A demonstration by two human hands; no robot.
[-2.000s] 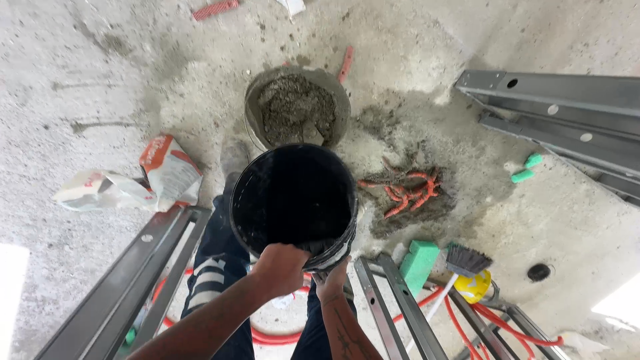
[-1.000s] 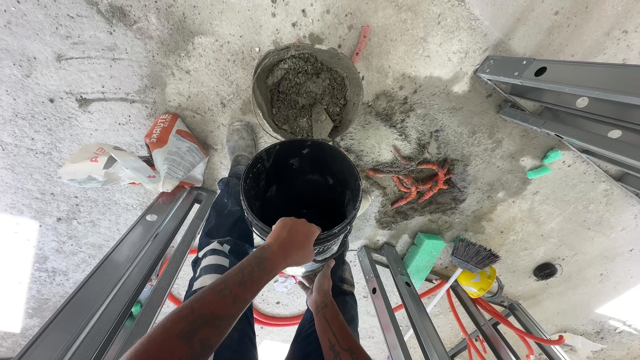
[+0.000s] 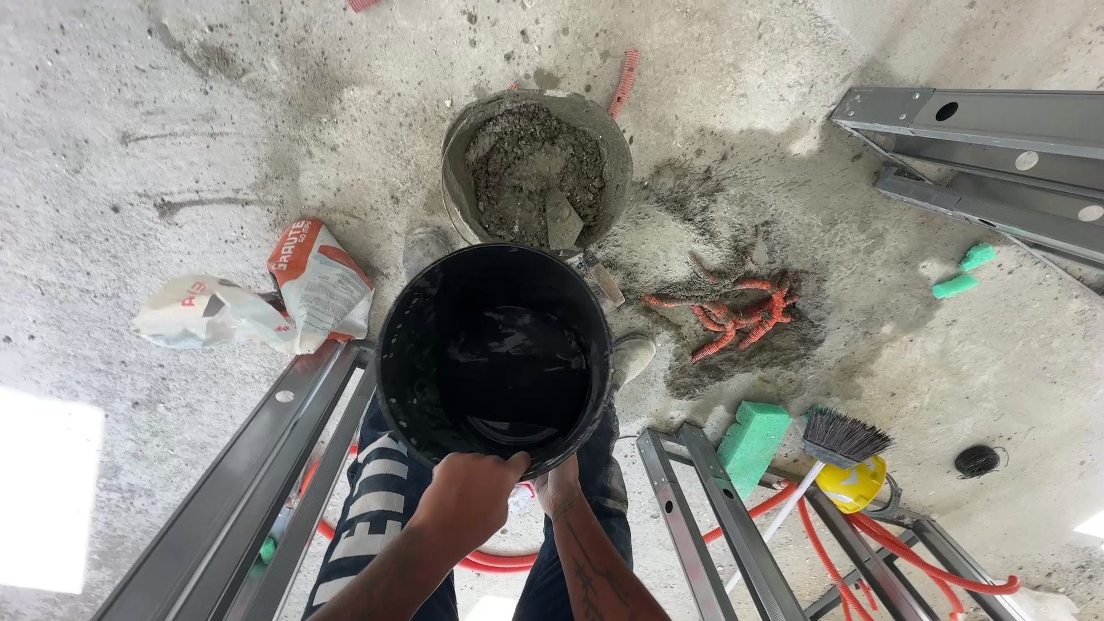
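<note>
A black plastic bucket, with a little liquid at its bottom, is held in front of my legs. My left hand grips its near rim, with the thumb over the edge. Lower on its near right side is my right hand, its fingers hidden beneath or behind the bucket. Just beyond stands a mortar-coated bucket of grey wet mix, with a trowel blade resting in the mix. The trowel's handle is hidden.
Metal ladder sections flank my legs, and another lies right. Torn grout bags are at left. Orange corrugated conduits rise from wet concrete. A green foam block, a broom, a yellow hard hat and red hoses lie lower right.
The bucket I hold has tilted so that its inside bottom and the liquid show more. Both hands stay on it. The mix bucket has not plainly moved on the floor.
</note>
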